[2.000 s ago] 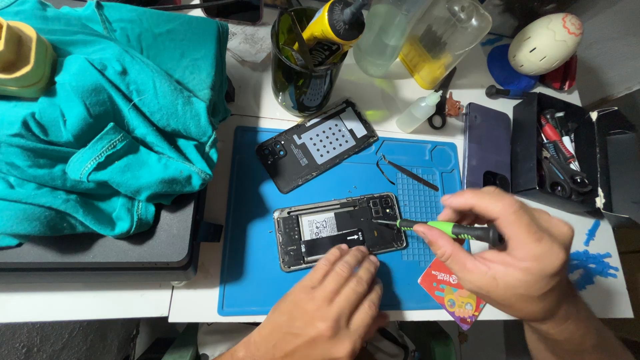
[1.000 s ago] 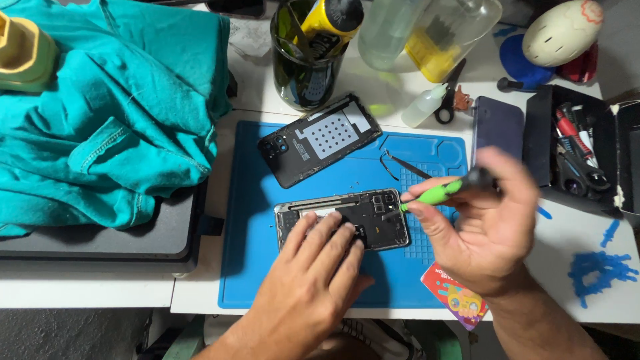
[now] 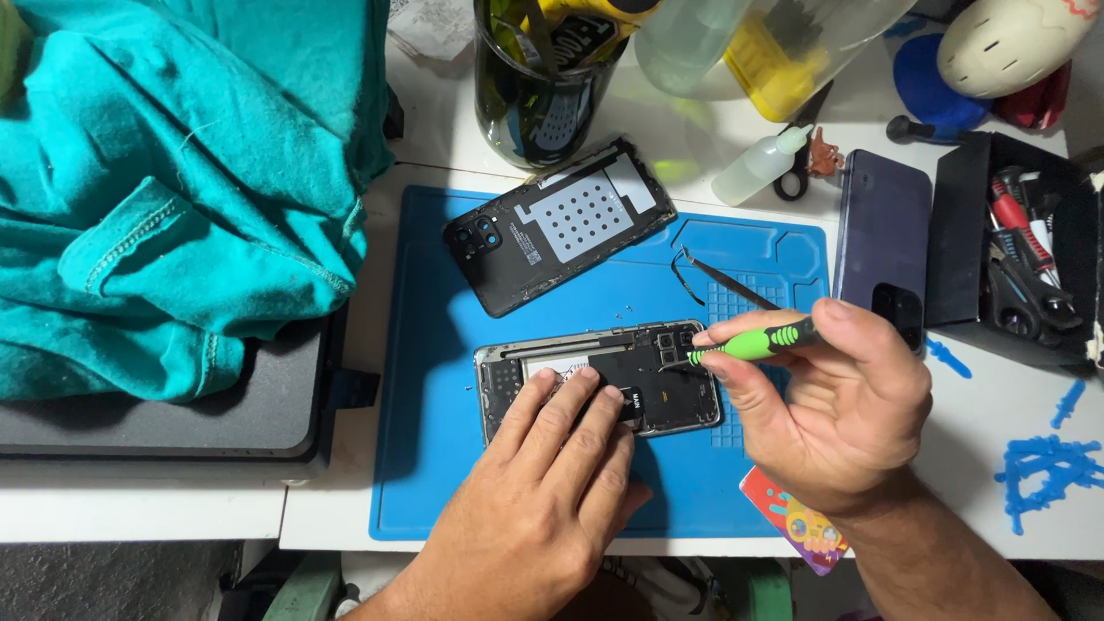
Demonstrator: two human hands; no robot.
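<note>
An opened smartphone lies face down on a blue silicone repair mat, its battery and internal covers showing. My left hand rests with spread fingers across the phone's left and middle part, hiding some of the battery. Between thumb and fingers, my right hand grips a green and black precision screwdriver, its tip end at the camera block. The detached back cover lies tilted above the phone, inner side up. Dark tweezers lie near my right fingers. Tiny screws sit on the mat.
At left, teal cloth covers a dark case. A dark glass jar and small dropper bottle stand behind the mat. At right are a second phone, an open black tool box, blue plastic pieces and a colourful card.
The screwdriver, raised off the phone's right edge a second ago, is now lower and more level over the camera block. My left hand, lower on the phone at first, stays laid across it. The view has shifted slightly.
</note>
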